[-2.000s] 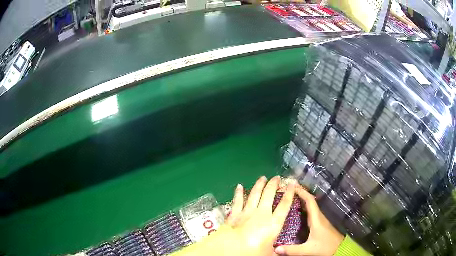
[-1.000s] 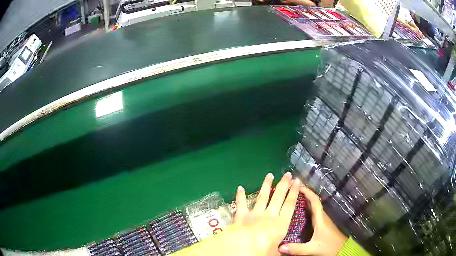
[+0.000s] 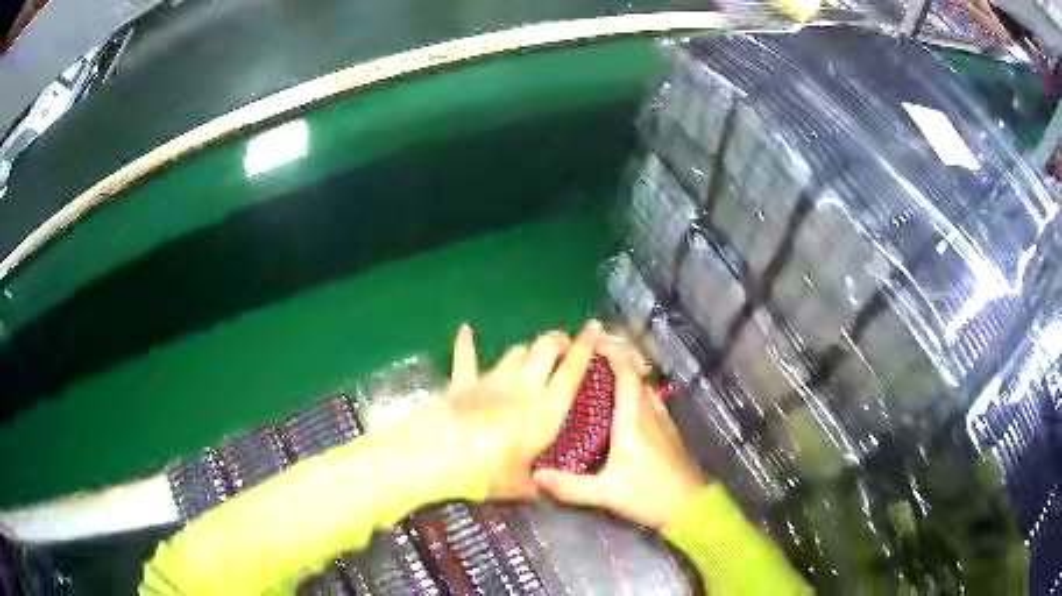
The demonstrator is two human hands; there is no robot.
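A stack of small red circuit boards (image 3: pixel 586 417) stands edge-on between my two hands. My left hand (image 3: pixel 512 408) lies along its left side with the fingers spread and the index side against the boards. My right hand (image 3: pixel 635 448) grips the stack from the right, thumb at its near end and fingers at its far end. Packed board rows (image 3: pixel 266 452) stand left of my hands. More rows (image 3: pixel 466 547) show below my left forearm, in a clear plastic tray (image 3: pixel 606 547). My forearm hides part of the rows.
A tall wrapped stack of filled trays (image 3: pixel 804 268) with a white paper label (image 3: pixel 941 134) rises at the right. A glossy green surface (image 3: pixel 466 279) with a pale edge strip (image 3: pixel 384 79) runs beyond my hands. A white strip (image 3: pixel 93 512) lies at the lower left.
The view has tilted down, showing more rows near me. Both hands, still around the board stack, appear further left and higher. The stack's red faces show more.
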